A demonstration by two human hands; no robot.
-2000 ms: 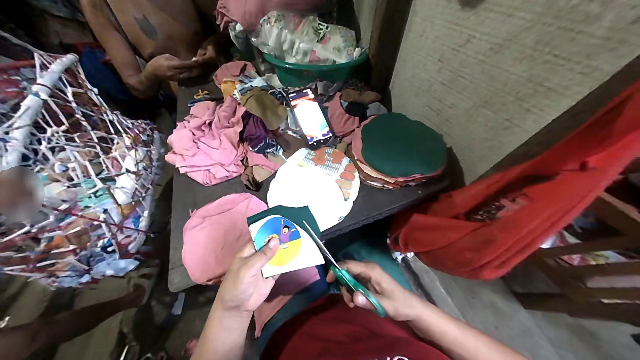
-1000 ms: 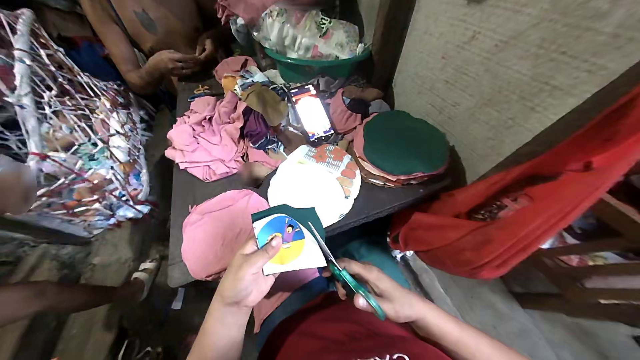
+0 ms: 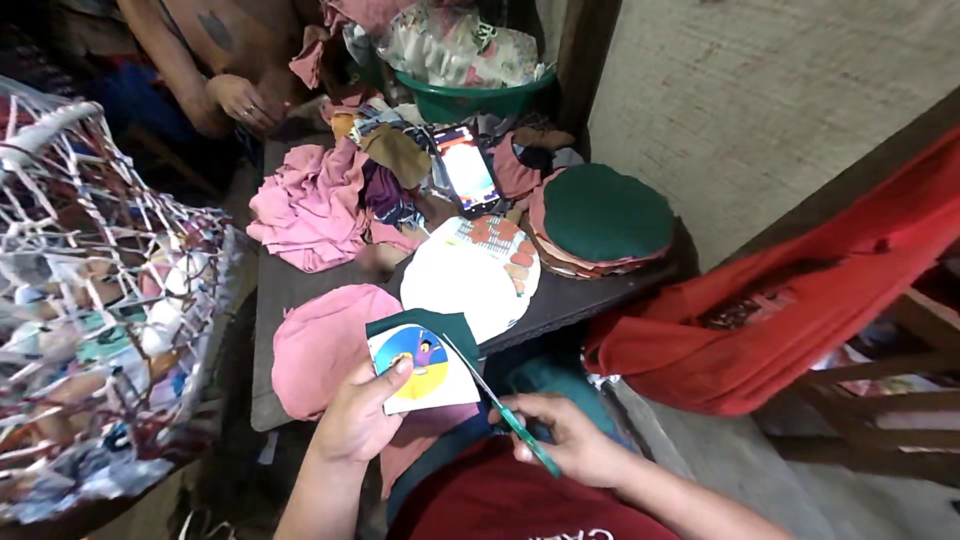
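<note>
My left hand [image 3: 364, 412] pinches a white square card [image 3: 461, 386] with a round blue and yellow picture, together with dark green fabric [image 3: 465, 330] behind it. My right hand [image 3: 562, 435] holds green-handled scissors [image 3: 517, 427], whose blades lie close together along the card's right edge. Left of the card lies pink fabric [image 3: 322, 337] on the dark table. Just beyond the card are white round pieces [image 3: 457, 285], one with a printed pattern. Farther right sits a stack of round fabric pieces with a dark green one [image 3: 609, 212] on top. More pink cloth hangs below the card.
Crumpled pink cloth [image 3: 311, 206], mixed scraps [image 3: 397, 154] and a lit phone [image 3: 465, 169] cover the table's far part. Behind stands a green basin [image 3: 480, 97] with plastic bags. Another person's hand [image 3: 244, 101] is at the far left. A net [image 3: 112, 300] hangs left, red cloth [image 3: 712, 345] right.
The scissor blades, apart in the earlier frames, are now close together. The other person's hands have moved, and a small pink cloth now shows beside them.
</note>
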